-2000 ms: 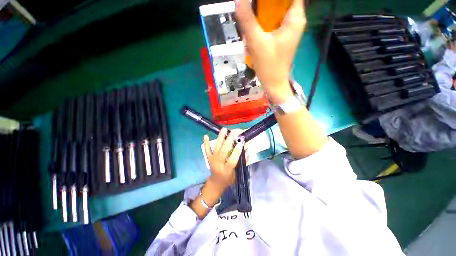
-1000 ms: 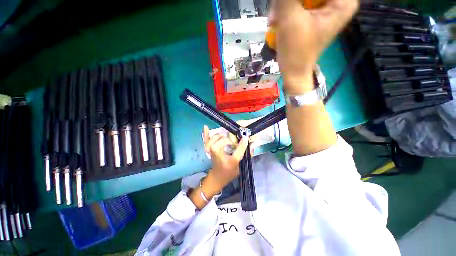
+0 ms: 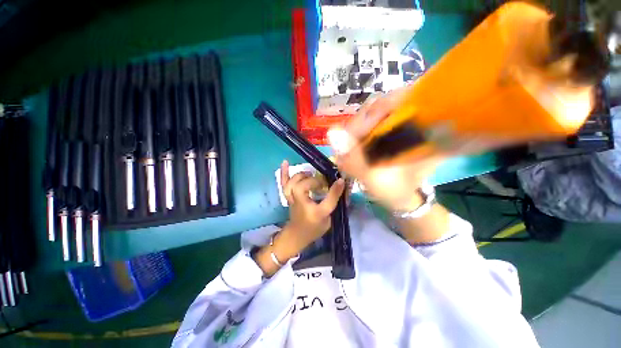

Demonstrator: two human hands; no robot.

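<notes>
My right hand (image 3: pixel 388 160) holds the orange electric screwdriver (image 3: pixel 476 88), which is large and blurred close to the camera, over the hub of the black tripod assembly (image 3: pixel 296 141). The screwdriver's tip is hidden by my hand. My left hand (image 3: pixel 310 200) grips the tripod at its hub, with thumb and fingers beside the joint. One leg points up-left and one points down toward my body. The third leg is hidden behind my right hand and the screwdriver. Part of the white fixture plate (image 3: pixel 282 182) shows by my left fingers.
The white and blue screw feeder (image 3: pixel 371 61) stands on its red base (image 3: pixel 304 75) beyond the tripod. A foam tray (image 3: pixel 223 129) with several black units is at left, more units lie at far left. A blue basket (image 3: pixel 112 289) is below the bench. Another person's grey sleeve (image 3: pixel 572 187) is at right.
My right hand has come down from beside the feeder to the tripod hub, bringing the orange screwdriver with it. My left hand still grips the hub. The view has shifted slightly.
</notes>
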